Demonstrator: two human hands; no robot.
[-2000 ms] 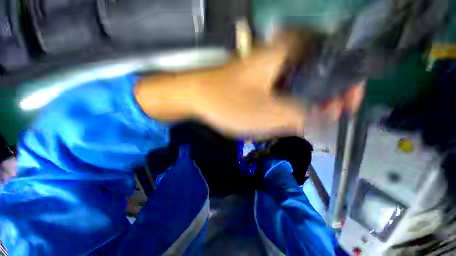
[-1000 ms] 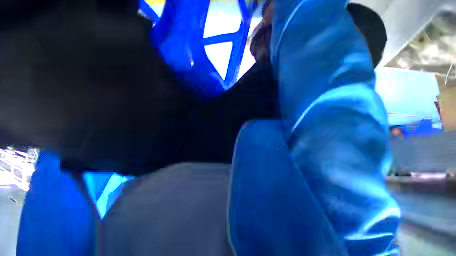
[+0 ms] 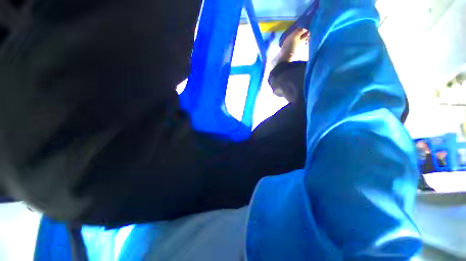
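Neither of my hands shows in the picture. A blue smock sleeve (image 3: 357,117) runs from the top edge down the right of centre, and no hand is visible at its end. My dark trousers (image 3: 153,168) fill the left and middle. A blue smock panel (image 3: 278,214) lies below the sleeve. No phone part or tray can be made out.
A blue stool or chair frame (image 3: 212,76) stands beyond the trousers. What looks like a bare ankle (image 3: 290,48) with a dark shoe is near the top. A small blue rack-like object (image 3: 447,152) is at the far right. The background is overexposed.
The view has swung from the trays and machine down to legs and stool. The arm and dark blurred object seen two seconds ago are gone. Since then the sleeve has shifted slightly right.
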